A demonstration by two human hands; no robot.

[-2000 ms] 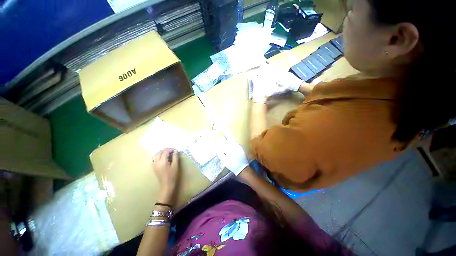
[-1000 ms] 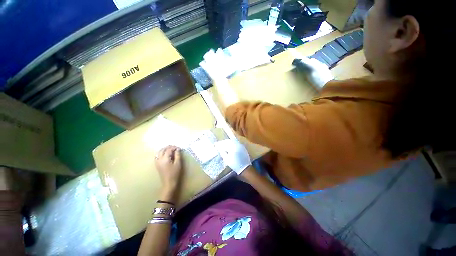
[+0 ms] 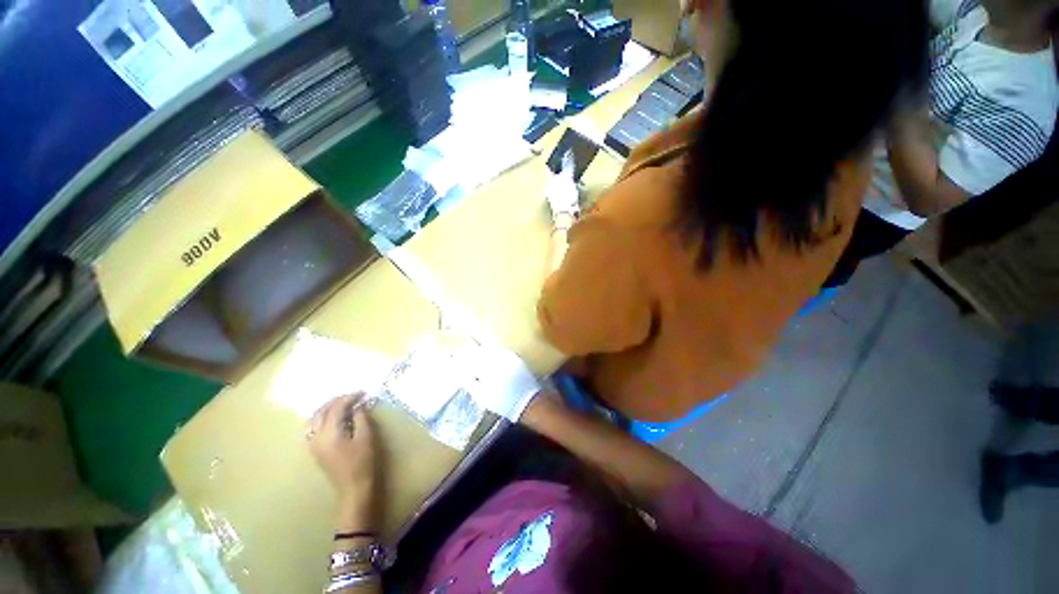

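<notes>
My bare left hand (image 3: pixel 343 432) rests on the flat cardboard sheet (image 3: pixel 261 464) with its fingers curled. Its fingertips are by the lower edge of a glaring white plastic bag (image 3: pixel 319 377). My right hand (image 3: pixel 499 377), in a white knit glove, is at the right side of a bubble bag (image 3: pixel 436 389) that lies flat on the cardboard. The glare hides whether the glove's fingers grip the bag. I cannot tell whether the left fingers hold anything.
An open carton (image 3: pixel 215 232) marked A006 lies on its side behind the sheet. A neighbour in orange (image 3: pixel 697 279) sits close on the right, a gloved hand at a black box (image 3: pixel 573 151). Plastic bags (image 3: pixel 465 128), rows of black boxes (image 3: pixel 650 114) and a dark stack (image 3: pixel 389 75) are further back.
The view has turned right, so the bench shows lower and further left. The neighbour has drawn an arm back from the bags near the carton and turned away. My hands stay by the same bags.
</notes>
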